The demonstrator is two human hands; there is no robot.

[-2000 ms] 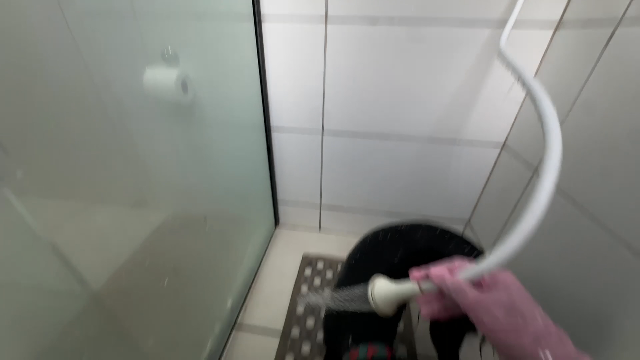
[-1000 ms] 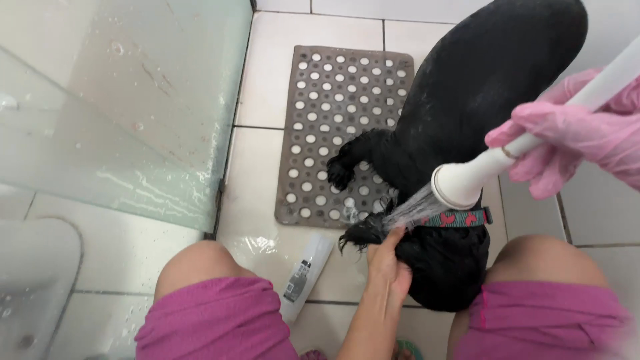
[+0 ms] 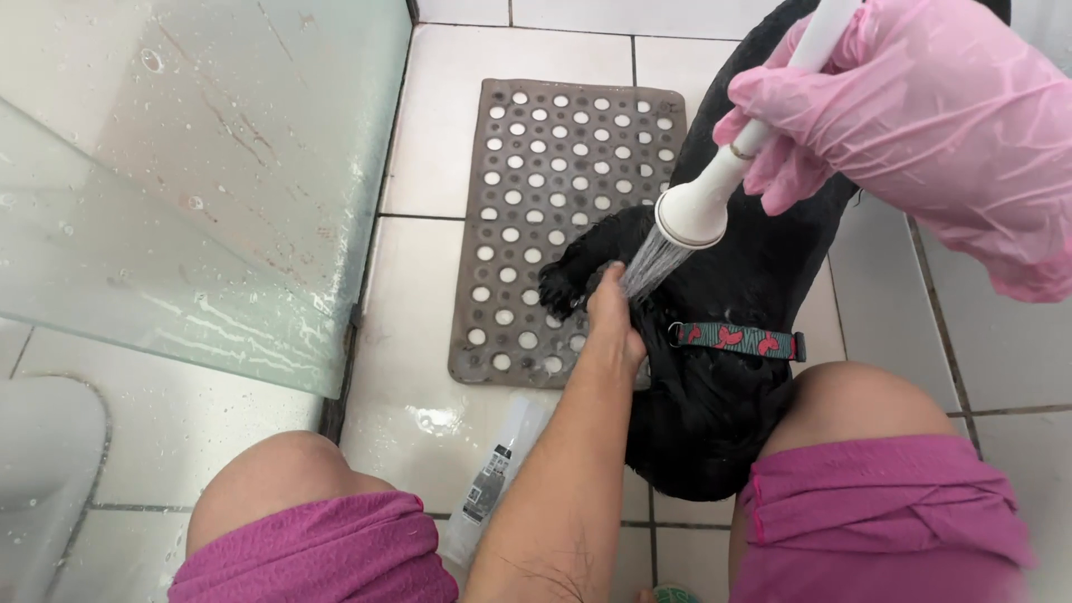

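My right hand [image 3: 879, 126], in a pink glove, grips the handle of a white shower head [image 3: 693, 214]. Water sprays from it down and left onto my bare left hand [image 3: 613, 322] and the black fur beside it. The black dog [image 3: 754, 251] lies or crouches with its head near my knees, wearing a patterned collar [image 3: 737, 340]. My left hand is at one of its front legs and seems to hold a paw, though fur and spray partly hide the fingers. Another front paw [image 3: 563, 289] rests on the grey-brown rubber bath mat [image 3: 536, 226].
A glass shower panel [image 3: 251, 209] stands at the left. On the wet tiled floor [image 3: 410, 335], below the mat, lies a translucent bottle [image 3: 494, 477] with a label. My bent knees flank the dog's head. The tiled wall [image 3: 1022, 452] is at the right.
The view has swung down from the wall since two seconds ago. Since one second ago, my left hand has moved from beside the dog's head near the collar to its front leg, and the spray now falls there.
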